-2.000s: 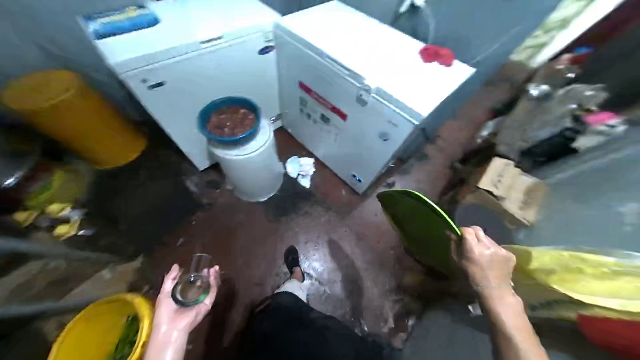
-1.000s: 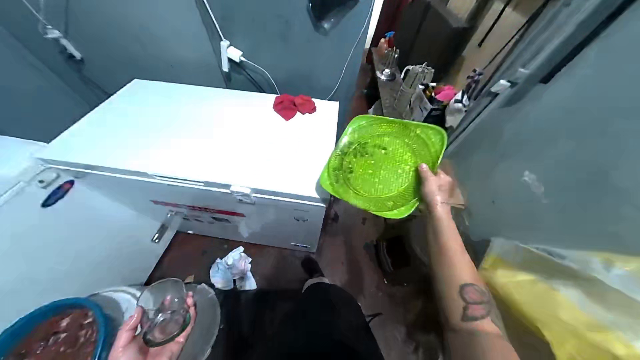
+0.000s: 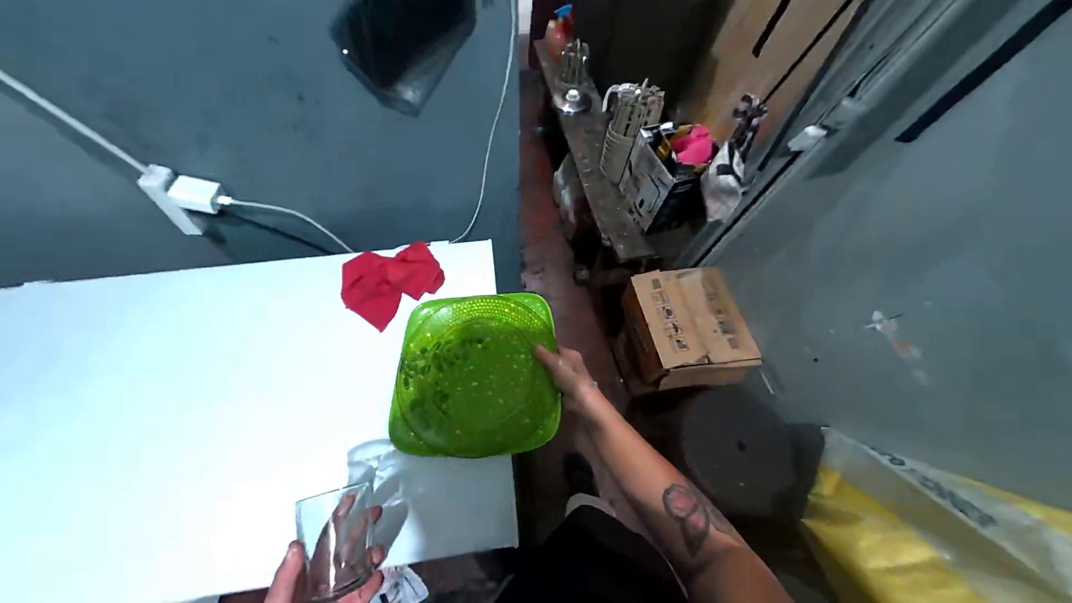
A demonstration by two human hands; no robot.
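My right hand [image 3: 571, 374] grips the right edge of a green plastic basket [image 3: 477, 381], roughly square with rounded corners and a perforated rim, with small dark bits on it. The basket is over the right part of a white chest freezer's lid [image 3: 193, 402]. At the lower edge of the view my left hand [image 3: 289, 574] holds a clear drinking glass [image 3: 335, 536] over the lid's front edge; its shadow falls on the lid. A red cloth [image 3: 387, 280] lies at the lid's back edge, just beyond the basket.
Behind the freezer, a grey wall carries a white power strip with plugs [image 3: 180, 194] and cables. To the right are a narrow wooden bench [image 3: 599, 167] holding a wire rack and a box, a cardboard carton [image 3: 695, 322] on the floor, and a yellow and white sack [image 3: 913, 536] by the wall.
The view has swung and moved towards the freezer with the red cloth. Both hands have come over its lid, still holding the green basket and the glass.
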